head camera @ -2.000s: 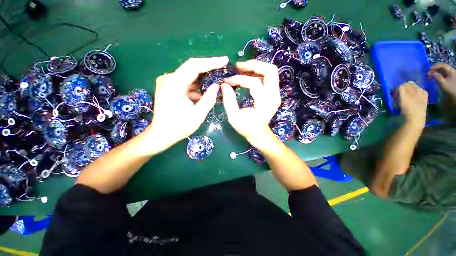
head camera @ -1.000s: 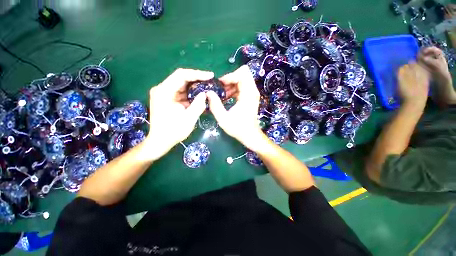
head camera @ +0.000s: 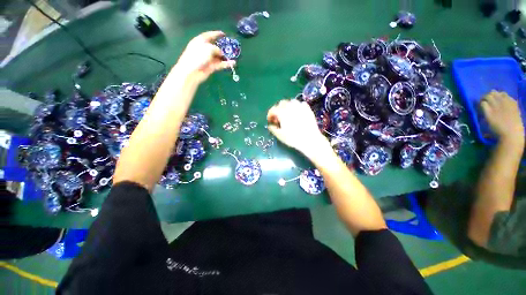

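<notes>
My left hand [head camera: 209, 55] is stretched out over the far part of the bench and holds a round wired unit [head camera: 229, 48] by its edge, its blue patterned face showing and a short white lead hanging down. My right hand [head camera: 291, 122] is over the bench by the right heap, fingers curled; whether it holds anything is hidden. Small shiny rings [head camera: 235, 124] lie scattered between my hands. One loose unit [head camera: 248, 171] lies nearer to me, face up. Another unit [head camera: 312, 181] lies below the right heap.
A heap of units [head camera: 75, 118] is at left and another heap [head camera: 375, 86] at right. Single units lie at the far side [head camera: 248, 25]. A black object [head camera: 147, 25] with cable is far left. A neighbour's hand [head camera: 502, 112] is over a blue tray [head camera: 470, 86].
My hands have parted. My left hand has moved up and away with a unit; my right hand has come away from it. The view has shifted, and more scattered rings show.
</notes>
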